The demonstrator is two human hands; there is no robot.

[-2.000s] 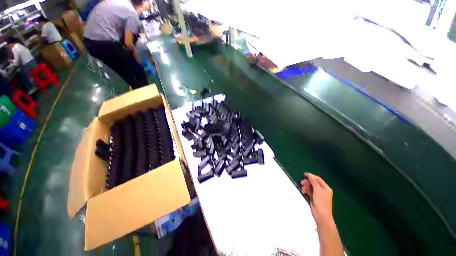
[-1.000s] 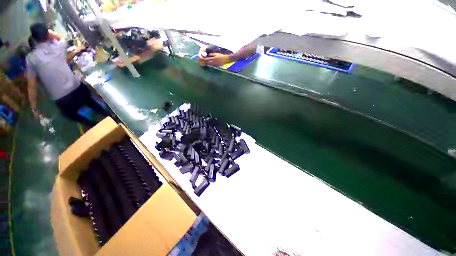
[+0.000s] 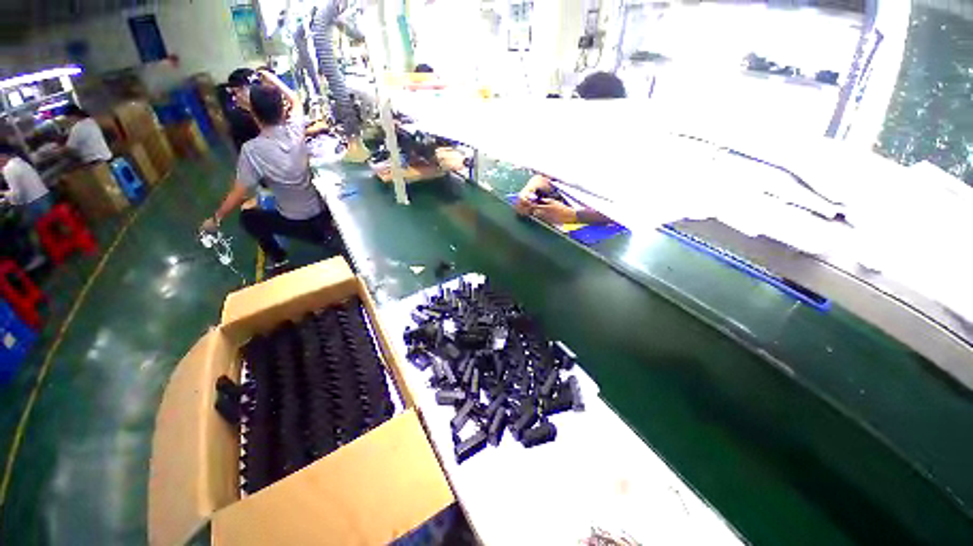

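Neither of my hands is in the picture. A loose heap of small black plastic housings [image 3: 496,368] lies on the far part of the white bench strip [image 3: 555,496]. To its left stands an open cardboard carton [image 3: 336,485] with its flaps out. Rows of black parts [image 3: 315,389] fill it, and one dark piece [image 3: 227,398] sits apart at its left inner side.
A dark green conveyor belt [image 3: 683,400] runs along the right of the bench strip. Another person's hands [image 3: 555,208] are across the belt above a blue tray [image 3: 597,231]. A seated person [image 3: 283,171] is beyond the carton. Red stools [image 3: 66,233] stand at far left.
My right hand, seen two seconds ago over the bench's right edge, is out of the picture. The view has swung and tilted up. The person beyond the carton has gone from standing to a lower posture.
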